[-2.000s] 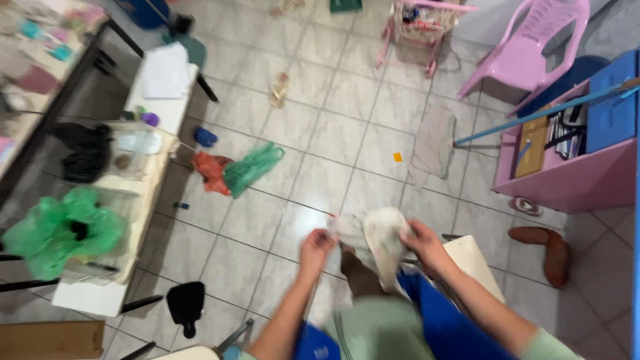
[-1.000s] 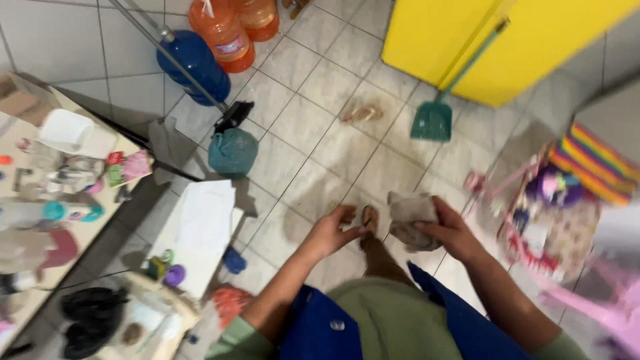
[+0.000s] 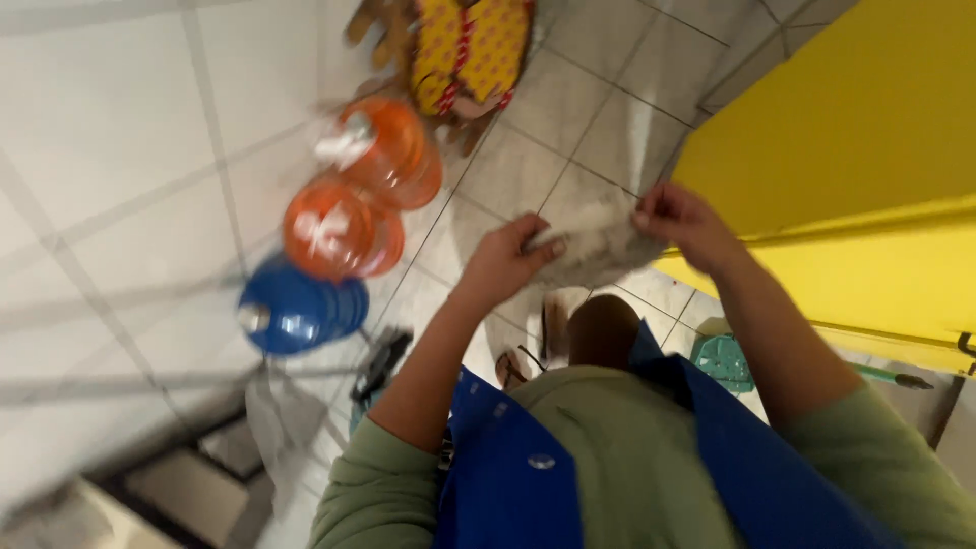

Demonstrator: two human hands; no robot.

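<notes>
A greyish-white, soiled cloth (image 3: 595, 244) is stretched between my two hands above the tiled floor. My left hand (image 3: 507, 255) pinches its left end between thumb and fingers. The opposite upper corner is gripped by the fingertips of my right hand (image 3: 682, 221), close to the edge of the yellow cabinet. Below the cloth are my legs and a sandalled foot (image 3: 509, 369). The cloth is blurred, so its exact kind cannot be told.
Two orange water jugs (image 3: 335, 229) and a blue water jug (image 3: 301, 305) stand by the white tiled wall. Beyond them is a yellow patterned fabric item (image 3: 473, 53) on a wooden stand. A yellow cabinet (image 3: 839, 145) fills the right side, with a green dustpan (image 3: 723, 363) beside it.
The cloth was bunched in my right hand one second ago; now both hands hold it spread out. The view has swung from the tables toward the jugs and cabinet.
</notes>
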